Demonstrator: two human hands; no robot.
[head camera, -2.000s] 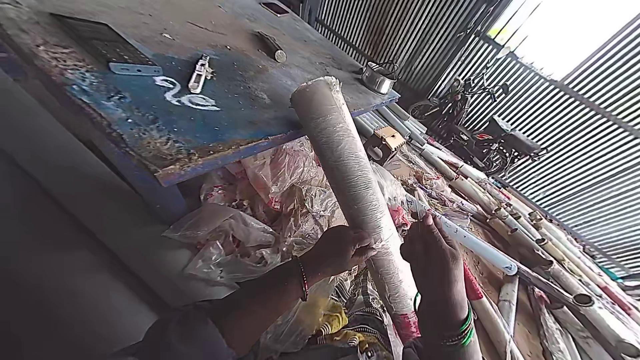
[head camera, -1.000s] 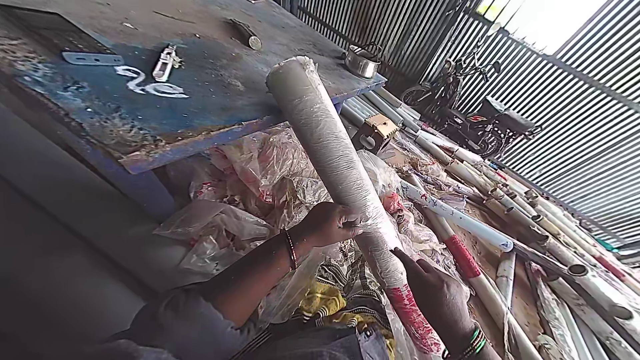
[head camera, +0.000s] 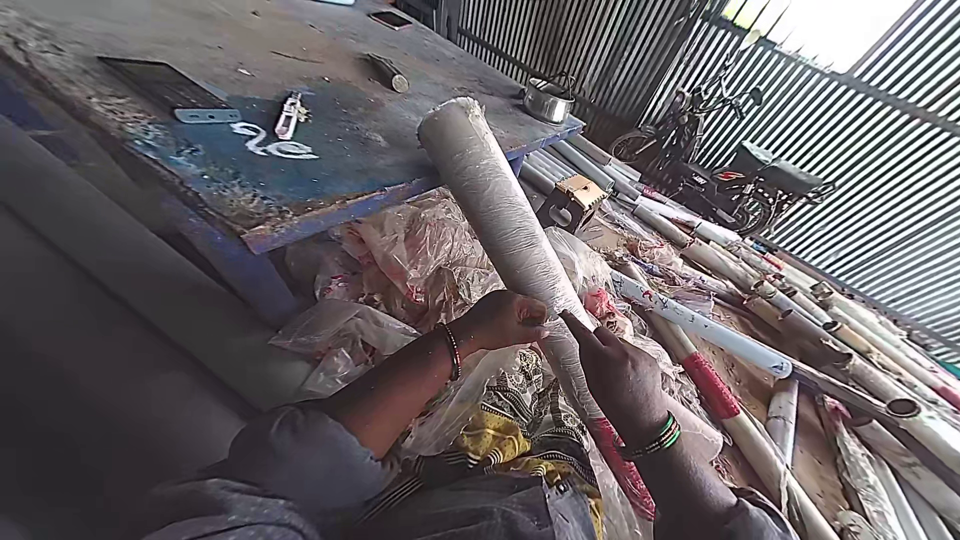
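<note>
A thick tube wrapped in clear plastic film (head camera: 499, 210) slants from the table's corner down toward my lap, with a red band near its lower end. My left hand (head camera: 510, 321) has its fingers curled on the film at the tube's left side, about midway along. Against the tube's right side lies my right hand (head camera: 619, 375), its index finger stretched toward the left one; its palm side is hidden. Below both hands, patterned yellow and black cloth (head camera: 499, 435) shows through loose film.
A worn blue table (head camera: 330, 180) bears a phone (head camera: 169, 90), a small tool (head camera: 289, 116) and a metal pot (head camera: 547, 101). Crumpled plastic (head camera: 420, 255) lies beneath. Many pipes (head camera: 697, 322) and a small box (head camera: 576, 201) cover the ground at right, before a motorcycle (head camera: 739, 180).
My right hand has moved up along the tube, close to my left hand. Loose film now hangs wider about the tube's lower part.
</note>
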